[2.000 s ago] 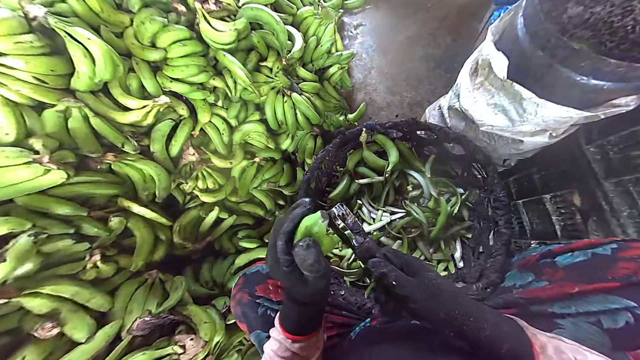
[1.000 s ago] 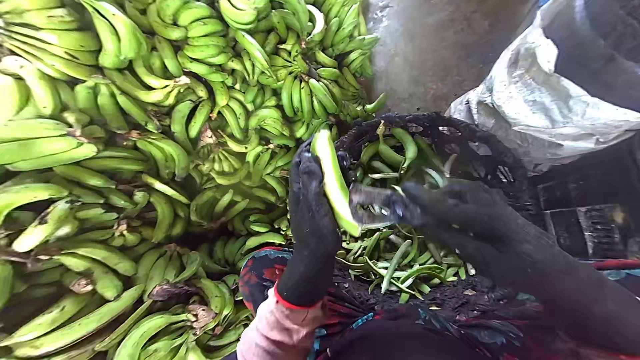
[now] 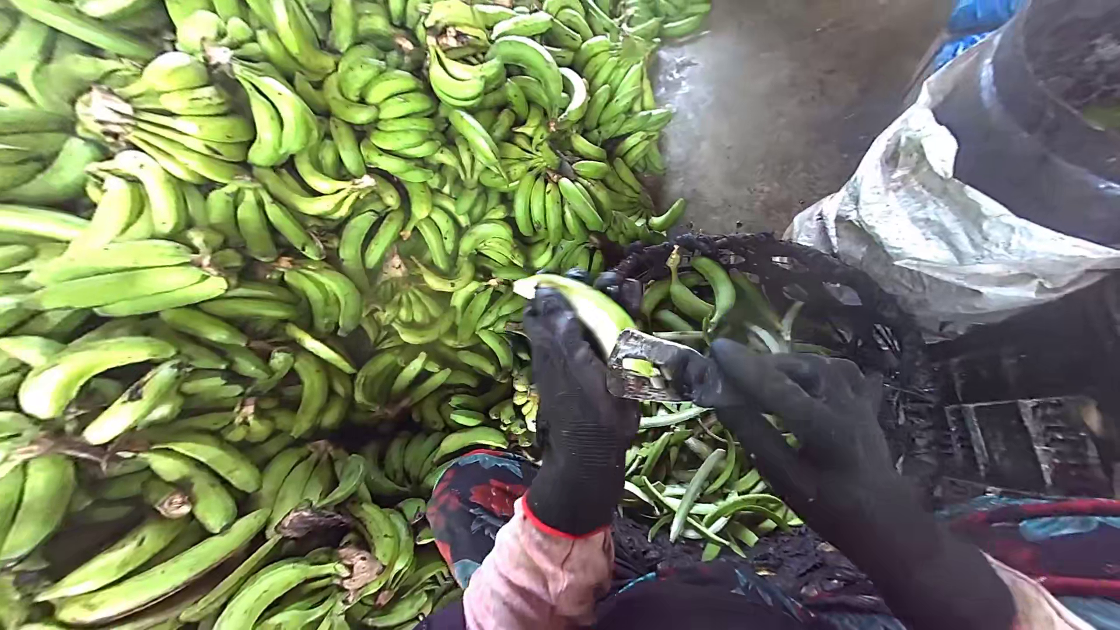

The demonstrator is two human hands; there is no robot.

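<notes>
In a black glove, my left hand (image 3: 582, 394) grips a partly peeled green plantain (image 3: 588, 308), its pale flesh showing along the upper side. My right hand (image 3: 792, 398), gloved in black too, is closed around the handle of a flat metal peeler (image 3: 649, 366). The blade lies against the plantain's lower end, with a bit of green peel at its slot. Below both hands is a dark woven basket (image 3: 884, 324) holding green peel strips (image 3: 691, 490) and some whole-looking green fruit (image 3: 713, 293).
A large pile of green plantain bunches (image 3: 254, 289) covers the left side. Concrete floor (image 3: 752, 105) shows at the top. At the right stand a dark drum (image 3: 1032, 131) with a whitish plastic sack (image 3: 927, 210) around it and a dark crate (image 3: 1032, 437). Patterned cloth covers my lap.
The plantain has tilted in my left hand, its pale tip now pointing up and left. More pale flesh shows than one second ago. My right hand still holds the peeler against it.
</notes>
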